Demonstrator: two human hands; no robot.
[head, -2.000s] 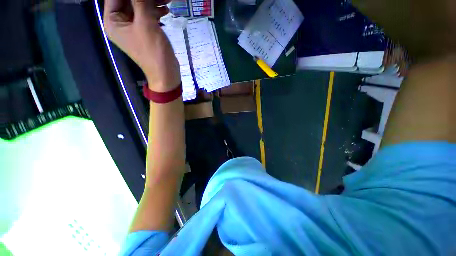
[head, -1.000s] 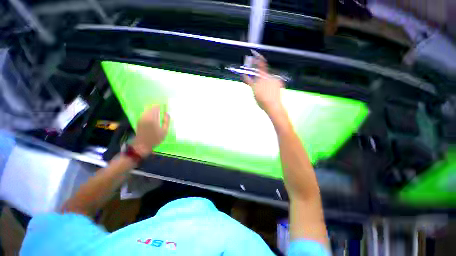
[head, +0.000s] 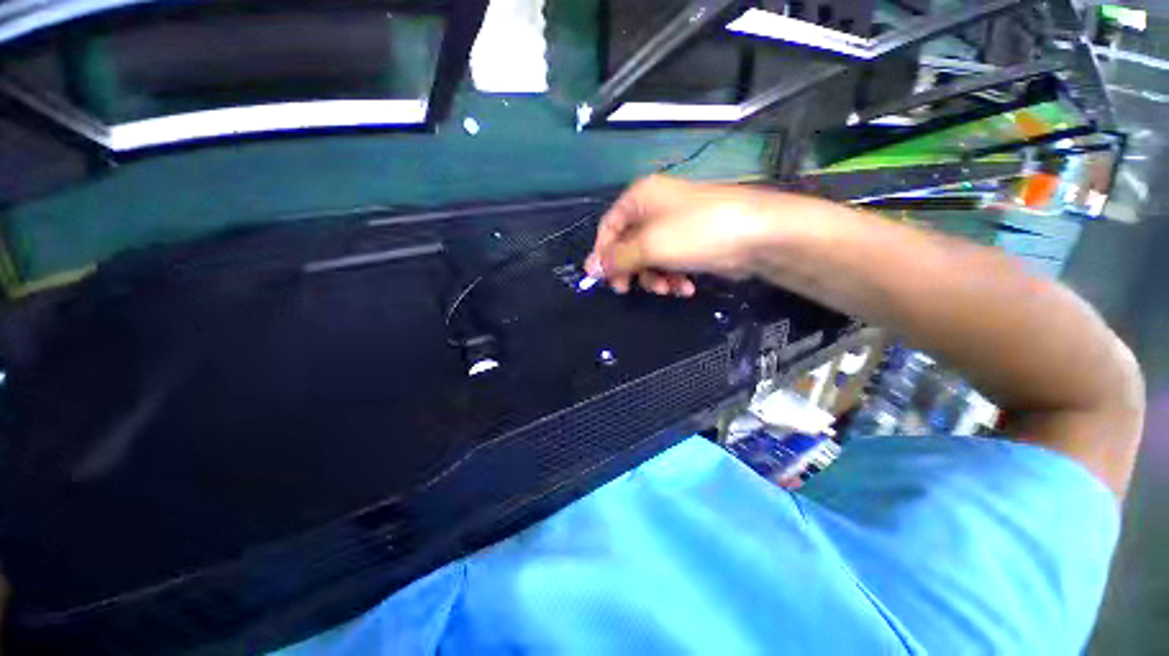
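A television set (head: 257,372) lies with its black, vented back up in front of me. My right hand (head: 647,244) reaches in from the right over the back. Its thumb and fingers pinch a small white piece (head: 590,279) close to the panel; whether the piece touches it is unclear. A thin black cable (head: 454,308) curves over the back from a small fitting with a white mark (head: 481,367) and passes behind my hand. My left hand cannot be made out.
Green surface (head: 321,180) and black frames with bright white strips (head: 269,124) lie beyond the set. A green-lit screen (head: 949,135) shows at the upper right. Small packets or papers (head: 795,429) lie below my right forearm, blurred.
The view has turned from the green-lit screen to a set's black back. My right hand is now over this back with the small white piece; my left hand has left view.
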